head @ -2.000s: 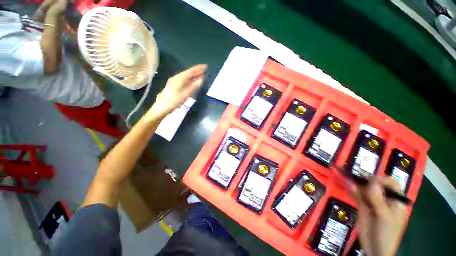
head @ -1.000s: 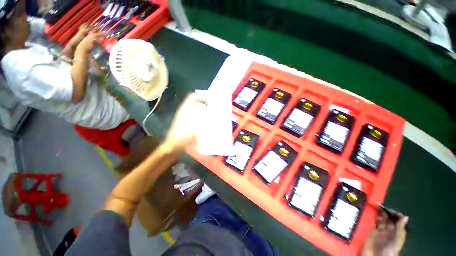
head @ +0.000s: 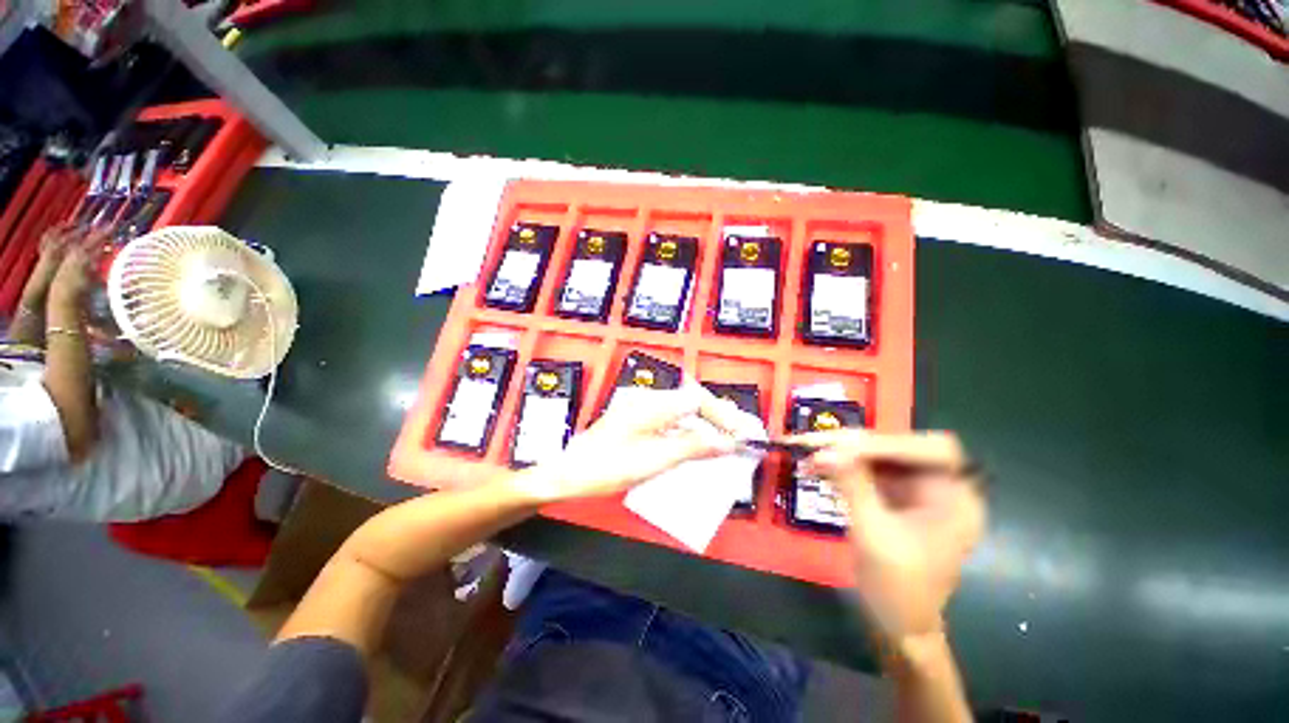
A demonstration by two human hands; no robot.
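Observation:
The red tray (head: 639, 342) lies on the bench with black phone-like units (head: 838, 294) in its two rows of pockets. My left hand (head: 657, 435) holds a white label sheet (head: 693, 497) over the front row, hiding parts of the units under it. My right hand (head: 912, 523) is slightly blurred and holds a thin dark pen-like tool (head: 778, 446) like a pen. The tool's tip meets the sheet's edge near my left fingertips. I cannot tell whether a small label is on the tip.
A cream desk fan (head: 205, 301) with a cord stands left on the green bench (head: 1103, 424). A white sheet (head: 461, 233) lies at the tray's back left corner. A person's arm (head: 68, 332) is at far left. The green conveyor (head: 636, 106) runs behind.
My left hand has carried the sheet rightward over the tray's front row. My right hand has moved in from the tray's right corner to meet it. The view has turned and shifted.

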